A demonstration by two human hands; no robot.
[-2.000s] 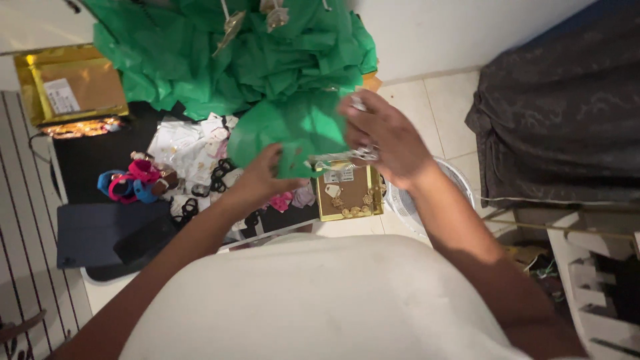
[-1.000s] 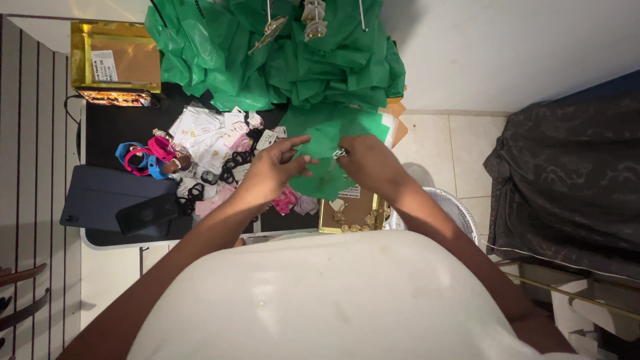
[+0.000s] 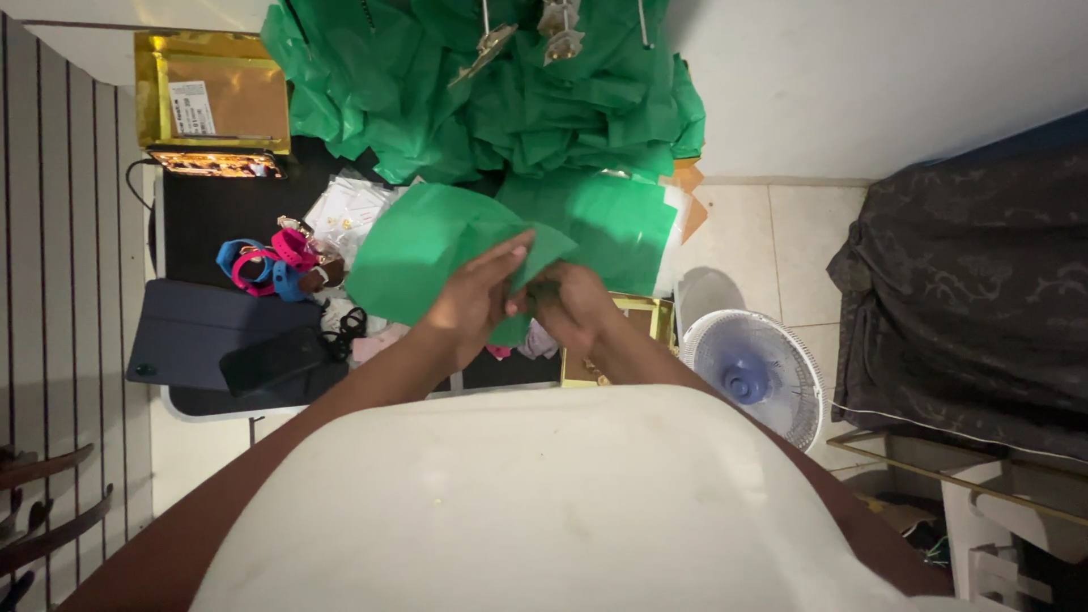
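Observation:
My left hand (image 3: 476,297) and my right hand (image 3: 569,306) meet above the front middle of the black table (image 3: 229,195). Between them they hold a green plastic bag (image 3: 416,246), which fans out to the left over the table; whether anything is inside it cannot be told. Behind my right hand lies a flat stack of green bags (image 3: 603,221) on white and brown sheets. A large heap of crumpled green bags (image 3: 527,102) fills the back. Left of the held bag are small white cards in clear packets (image 3: 344,208) and pink and blue watches (image 3: 276,259).
A gold-edged box (image 3: 225,98) stands back left behind a lit phone (image 3: 219,162). A tablet in a dark case (image 3: 187,331) and a black phone (image 3: 272,361) lie front left. Another gold-edged box (image 3: 654,319) is front right, beside a white fan (image 3: 752,374). Metal hooks with jewellery (image 3: 561,34) hang overhead.
The green bag in my hands now spreads to the left, where a second ago it hung between and behind them. My hands have come together. The flat green stack now shows behind.

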